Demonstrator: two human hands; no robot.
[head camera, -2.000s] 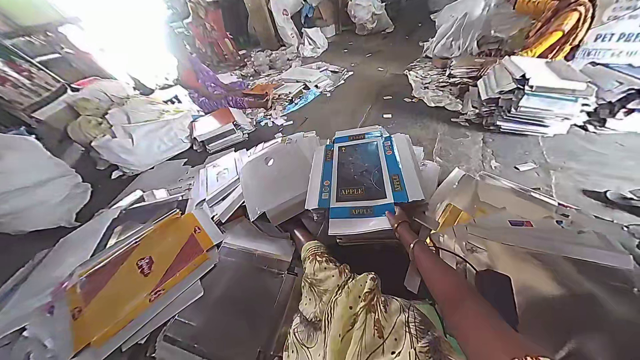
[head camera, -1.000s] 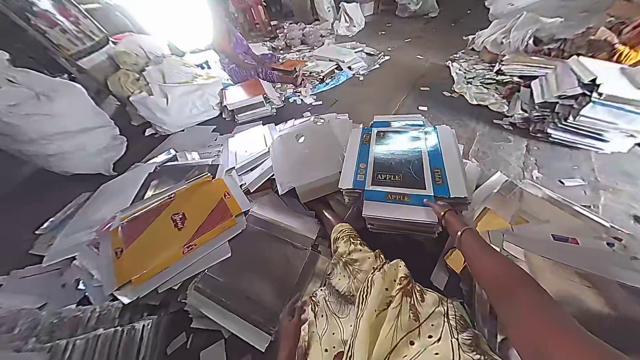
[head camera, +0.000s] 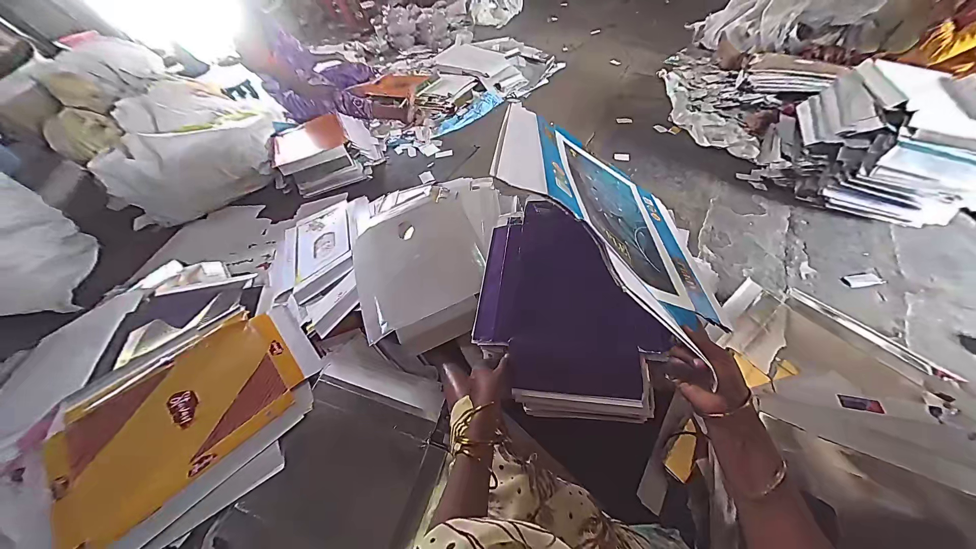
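My right hand (head camera: 705, 374) grips the lower edge of a blue-bordered printed cardboard sheet (head camera: 625, 221), which is tilted up along its left side. Below it shows a dark purple cardboard sheet (head camera: 579, 305) on top of a stack of flattened cartons (head camera: 587, 404). My left hand (head camera: 473, 381) is at the purple sheet's lower left corner, its fingers partly hidden; whether they grip it cannot be told. Just left of the stack lie white cardboard pieces (head camera: 423, 267), one with a round hole.
A yellow and brown printed carton sheet (head camera: 175, 419) tops a pile at the left. Grey sheets (head camera: 862, 412) lie at the right. White sacks (head camera: 191, 152), further paper stacks (head camera: 892, 152) and scraps stand beyond. A person in purple (head camera: 305, 76) sits at the back left.
The blue-bordered sheet, flat on the stack before, is now tilted up in my right hand, baring the purple sheet. My left hand has moved up from the lower edge to the stack.
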